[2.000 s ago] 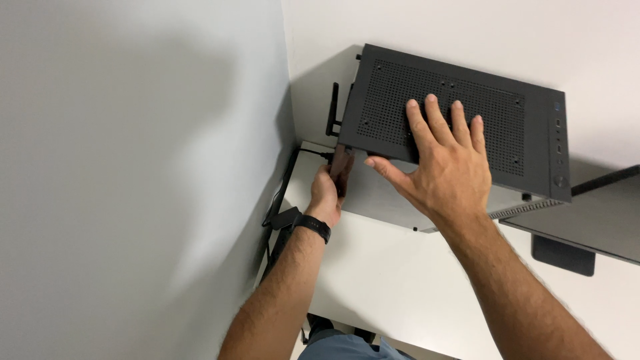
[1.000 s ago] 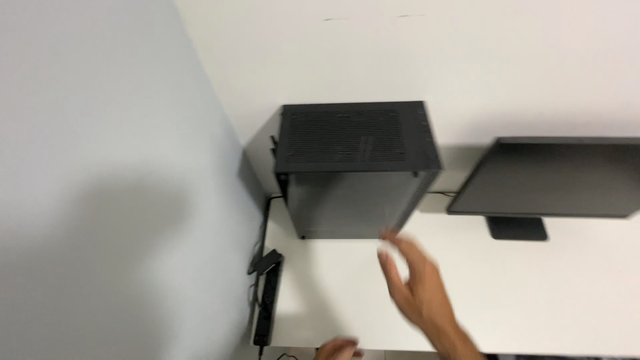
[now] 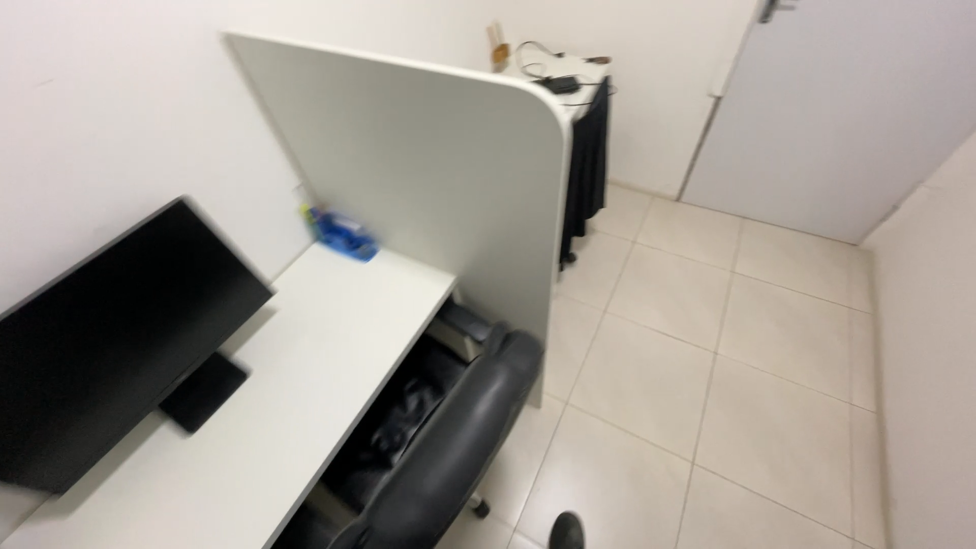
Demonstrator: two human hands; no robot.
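Neither my left hand nor my right hand is in the head view. At the left, a black monitor [image 3: 114, 335] stands on its dark base [image 3: 204, 393] on a white desk [image 3: 335, 335]. A blue holder [image 3: 343, 235] with small things in it, blurred, sits at the desk's far corner against the divider. The black computer case is out of view.
A black padded chair [image 3: 457, 442] is at the desk's front edge. A tall white divider panel [image 3: 427, 152] rises at the desk's end. Beyond it, a second table [image 3: 595, 72] bears cables and a black adapter [image 3: 563, 85]. Tiled floor [image 3: 648, 366] leads to a closed door [image 3: 831, 114].
The view has swung far to the right, away from the computer case. Two seconds ago both hands were on the case; one second ago they were off it. Now both are out of view.
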